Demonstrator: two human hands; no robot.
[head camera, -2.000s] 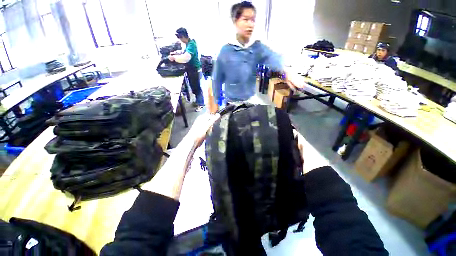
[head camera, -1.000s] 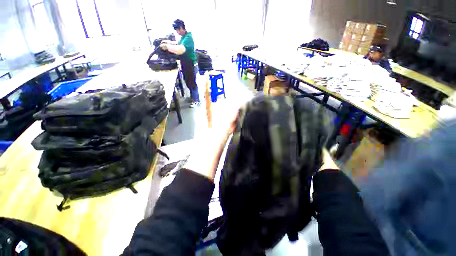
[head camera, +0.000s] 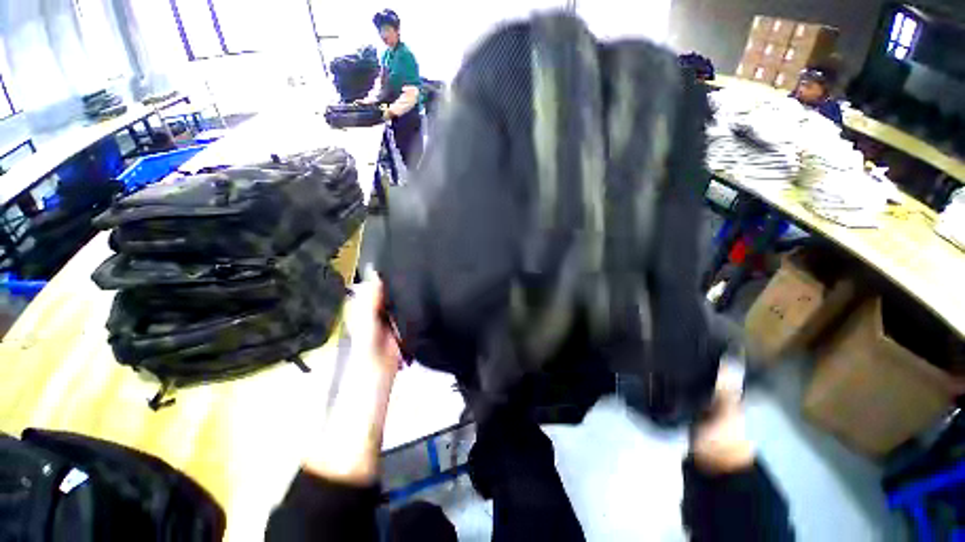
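Observation:
A camouflage backpack (head camera: 571, 212) is held up in front of me, blurred, with its broad shoulder straps running upright and facing me. My left hand (head camera: 383, 328) is at its lower left edge and my right hand (head camera: 722, 408) is at its lower right edge. The fingers of both hands are partly hidden or blurred. A stack of camouflage backpacks (head camera: 228, 270) lies on the yellow table (head camera: 64, 371) to the left. A black backpack (head camera: 95, 492) with a small white label lies at the lower left.
A white side surface (head camera: 418, 408) on a blue frame is beside the yellow table. A person in green (head camera: 402, 90) stands at the far table. On the right, a long table holds a pile of white pieces (head camera: 820, 164), with open cartons (head camera: 884, 371) below and another person behind.
The backpack has risen and come closer, with my hands now lower on its sides. The person in blue has left the view. The person in green has changed pose.

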